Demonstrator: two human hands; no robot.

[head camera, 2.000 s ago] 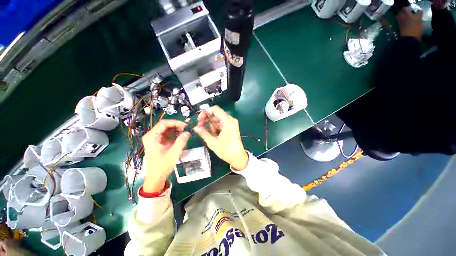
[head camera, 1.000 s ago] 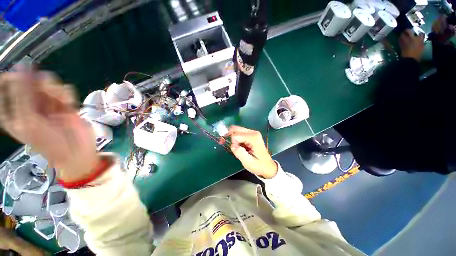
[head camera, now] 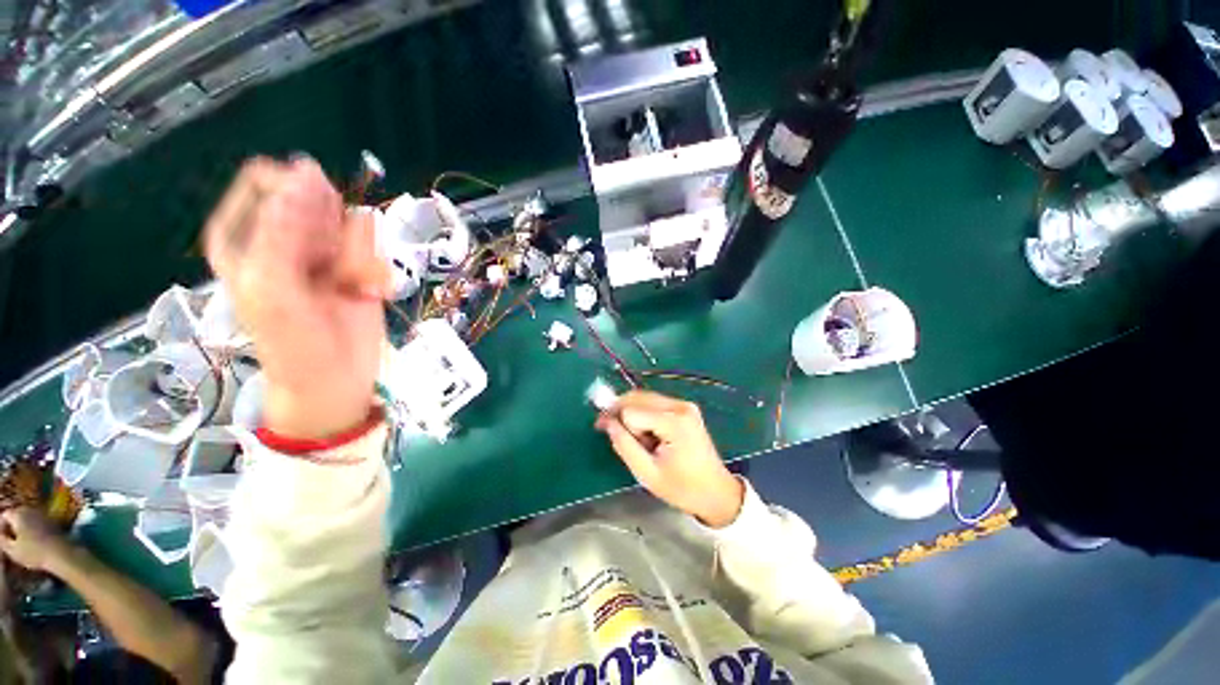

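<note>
My right hand [head camera: 665, 448] pinches a small white piece [head camera: 602, 395], likely a motor, above the green bench, with thin dark and red leads beside it. My left hand [head camera: 301, 288], with a red wristband, is raised at the left and blurred. A small pale piece [head camera: 371, 165] with a thin strand shows just above its fingers; I cannot tell if the hand holds it. A white housing shell [head camera: 439, 375] lies right of my left wrist. Small motors with tangled wires [head camera: 542, 268] lie behind it, and one loose motor [head camera: 559, 335] lies nearer.
Several white shells [head camera: 147, 388] stand at the left. The screw feeder [head camera: 656, 161] and black screwdriver [head camera: 783, 181] are at the back. A part-built housing [head camera: 856, 335] stands right. More housings [head camera: 1010, 101] and a person's dark sleeve [head camera: 1110, 442] are at far right; another person's arm [head camera: 121, 589] is lower left.
First both hands were together above the housing shell. The shell now lies farther left. My left hand swung out to the far left and is now nearer the wires. The view has shifted left.
</note>
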